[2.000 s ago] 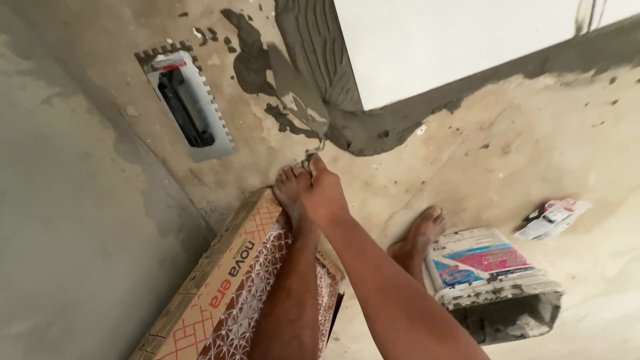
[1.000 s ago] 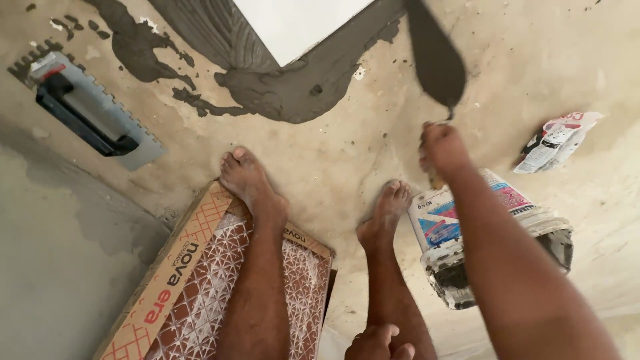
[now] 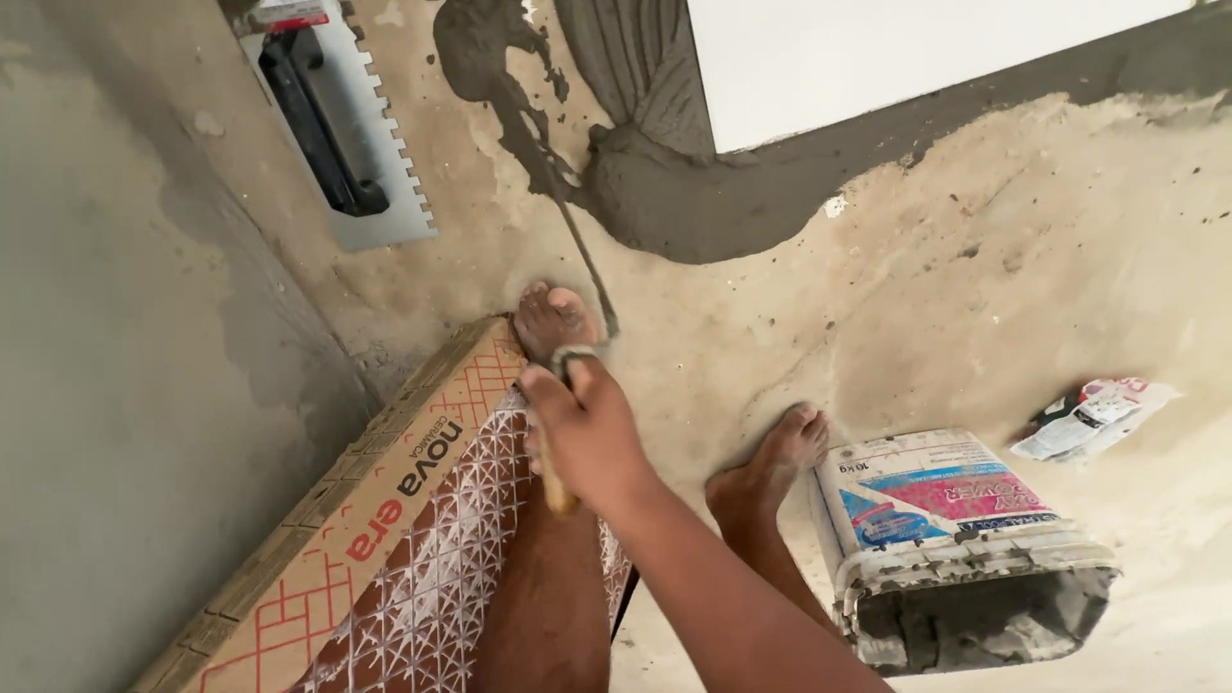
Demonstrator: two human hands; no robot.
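Note:
My right hand [image 3: 599, 441] is closed around the wooden handle of a pointing trowel [image 3: 560, 486], above my shin and just below the toes of one foot. The trowel's blade, seen nearly edge-on, reaches up to the edge of the wet grey mortar [image 3: 712, 212]. Beyond it lies a white tile [image 3: 866, 67], its corner over the mortar, with combed ridges beside it. A notched trowel [image 3: 409, 197] with a black handle rests on the floor to the upper left. My left hand is out of view.
A cardboard-edged stack of ceramic tiles [image 3: 443, 539] lies under one leg, close to the grey wall [image 3: 144, 385]. By my other foot a mortar-smeared plastic bucket [image 3: 962, 558] lies on its side. A crumpled plastic packet [image 3: 1097, 419] is on the concrete floor [image 3: 924, 318] at the right.
My right hand has swung the pointing trowel from above the bucket, on the right, back left to the mortar's edge. My left hand, visible at the bottom one second ago, has left the view.

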